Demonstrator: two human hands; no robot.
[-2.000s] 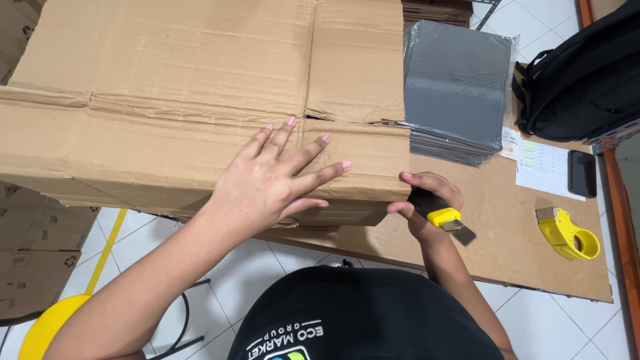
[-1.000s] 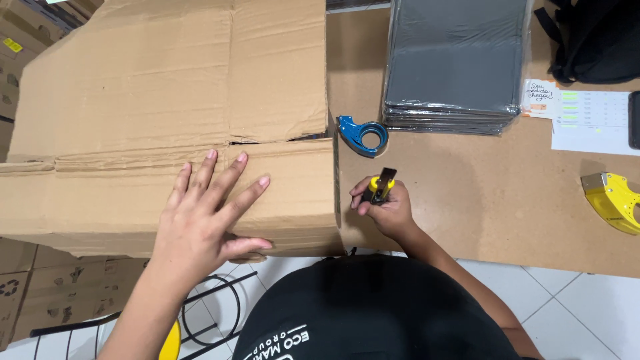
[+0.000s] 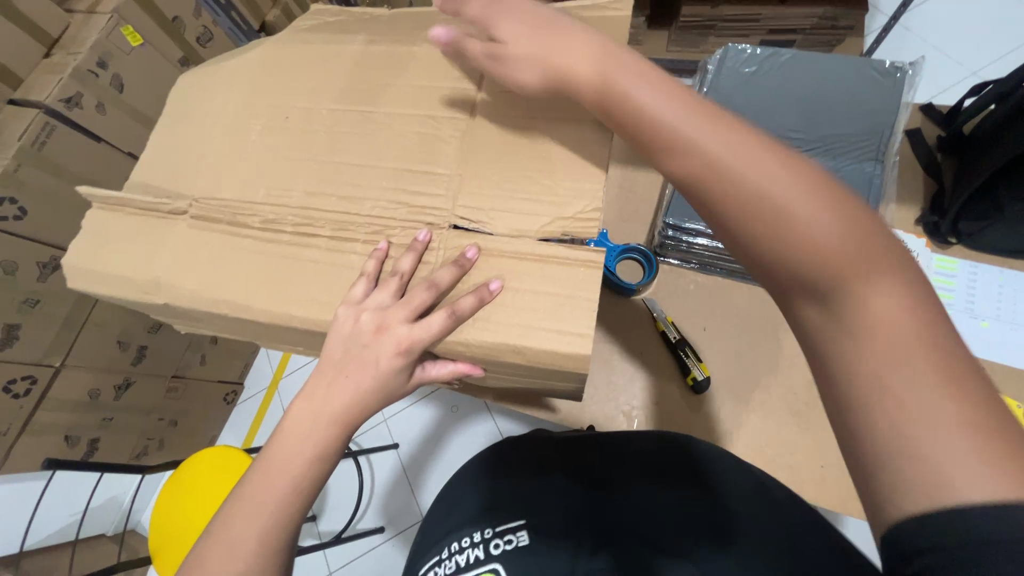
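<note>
A large creased piece of cardboard (image 3: 320, 136), folded along its near edge, lies over the left part of the table. Flat on its near part, with fingers spread, rests my left hand (image 3: 412, 320). My right hand (image 3: 512, 44), blurred, is over the far part of the cardboard at the top of the view; whether it touches is not clear. A yellow and black utility knife (image 3: 680, 348) lies on the table right of the cardboard, its blade out. Beside the cardboard's right edge sits a blue tape dispenser (image 3: 628, 264).
Plastic-wrapped grey sheets (image 3: 800, 120) are stacked at the back right, near a black backpack (image 3: 980, 168) and a printed sheet (image 3: 980, 296). Printed cardboard boxes (image 3: 72, 192) are stacked at the left. A yellow-seated chair (image 3: 196, 504) stands on the floor at lower left.
My right hand has let go of the utility knife, which lies on the table, and has moved up and left over the cardboard. My left hand stays on the near part.
</note>
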